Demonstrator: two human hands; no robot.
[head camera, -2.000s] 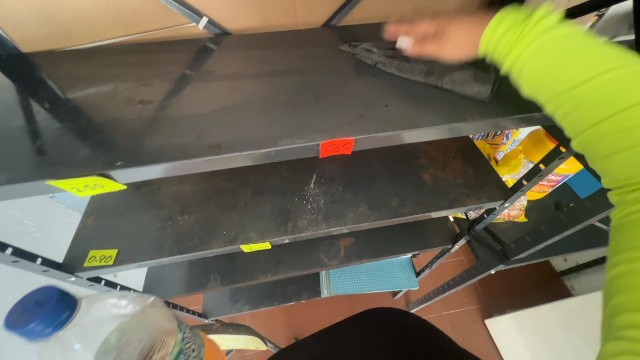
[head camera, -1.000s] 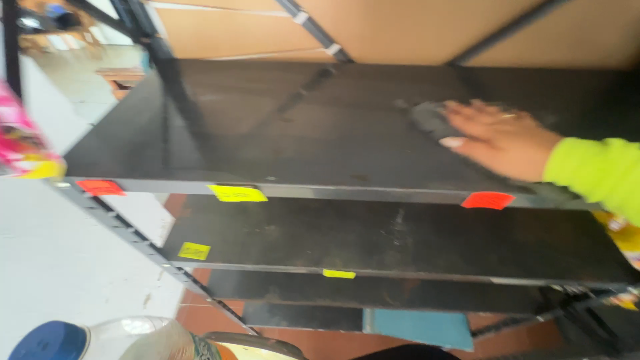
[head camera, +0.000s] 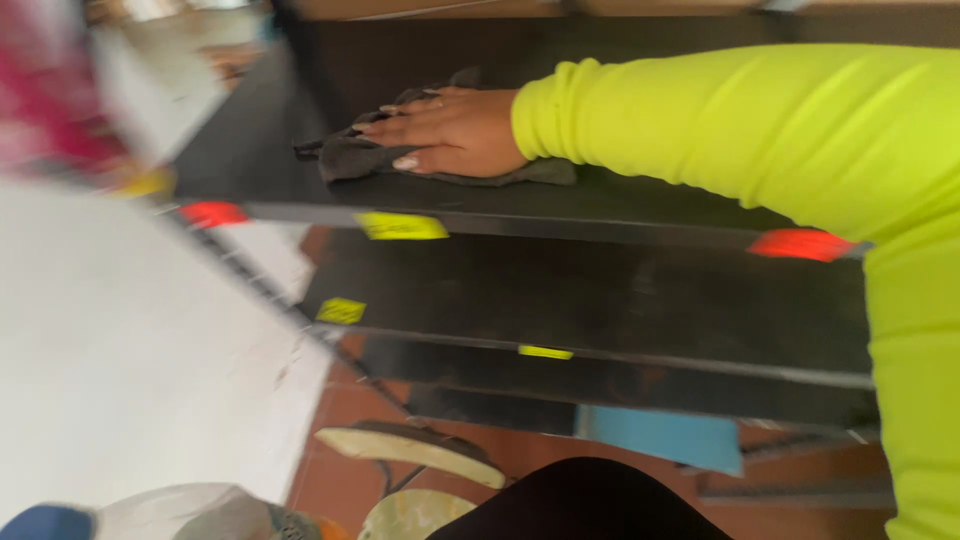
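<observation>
My right hand (head camera: 457, 133), at the end of a bright yellow-green sleeve, presses flat on a dark grey cloth (head camera: 360, 159). The cloth lies bunched on the top shelf (head camera: 450, 199) of a black metal shelving unit, toward its left part. Below the hand, a yellow price tag (head camera: 401, 226) is fixed to the shelf's front edge, with red tags (head camera: 214, 214) to either side. My left hand does not show.
Lower black shelves (head camera: 585, 292) sit beneath, with a light blue panel (head camera: 667, 435) near the bottom. A slotted upright (head camera: 255, 277) stands at left beside a white surface (head camera: 135, 322). Bottles, one with a blue cap (head camera: 49, 523), and a chair (head camera: 412, 454) are at lower left.
My right hand and the cloth have moved left along the top shelf, from its right part to near its left end. The view has shifted left.
</observation>
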